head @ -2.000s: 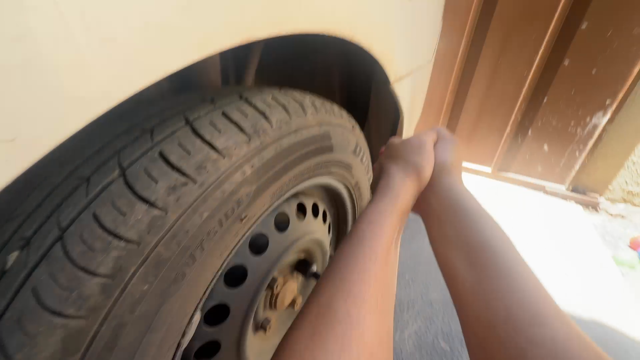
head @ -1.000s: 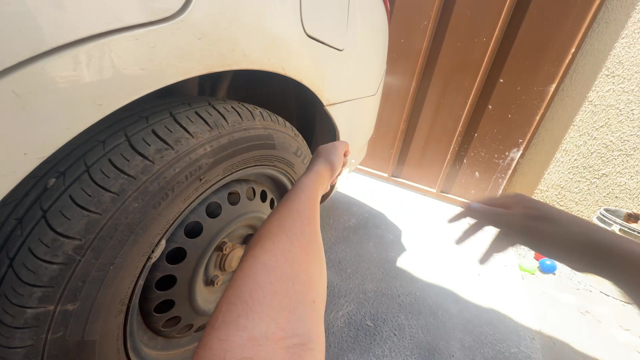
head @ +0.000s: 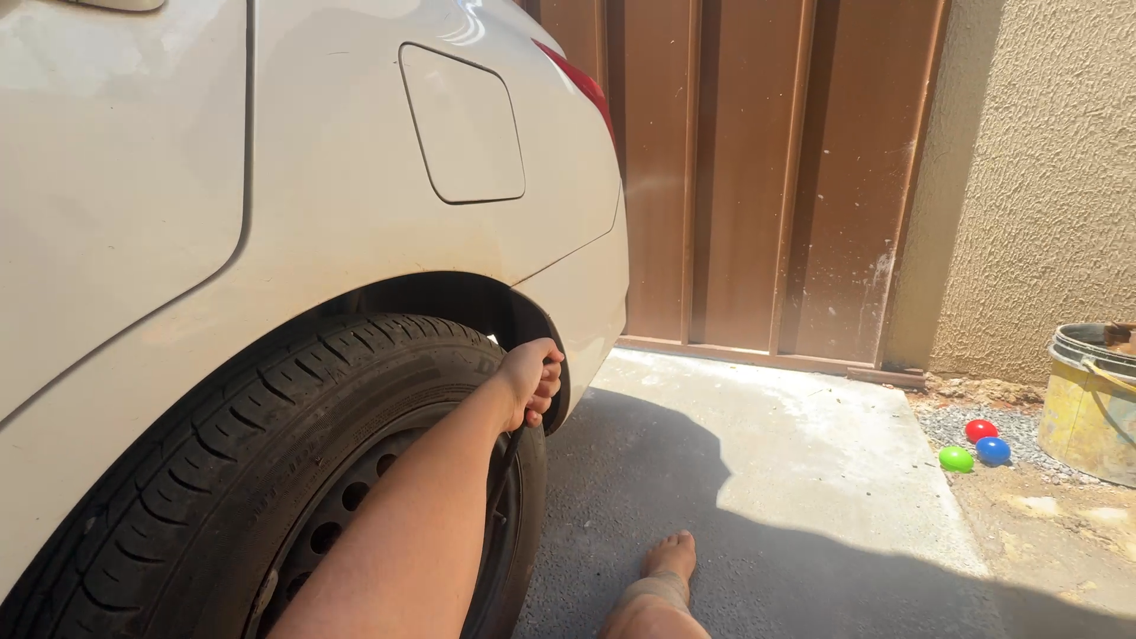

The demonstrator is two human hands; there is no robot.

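Observation:
In the head view my left hand [head: 534,382] is closed around the upper end of a thin dark rod [head: 509,454], in front of the rear edge of the wheel arch. The rod runs down from my fist over the wheel, and my forearm hides its lower part. Behind the forearm stand a black tyre [head: 240,444] and a dark steel wheel rim [head: 324,536] with round holes, under the pale body panel [head: 355,213] of a car. The hub and wheel bolts are hidden. My right hand is out of view.
A bare foot [head: 671,557] rests on the concrete floor [head: 799,444]. Behind the car is a brown metal gate [head: 745,177], beside a textured wall [head: 1047,177]. Red [head: 981,431], blue [head: 993,451] and green [head: 956,459] balls lie near a yellow bucket [head: 1083,417].
Both hands were together by the wheel arch; my right hand then moved off to the right and has left the view. My left hand stays by the arch. The view has shifted, showing more car.

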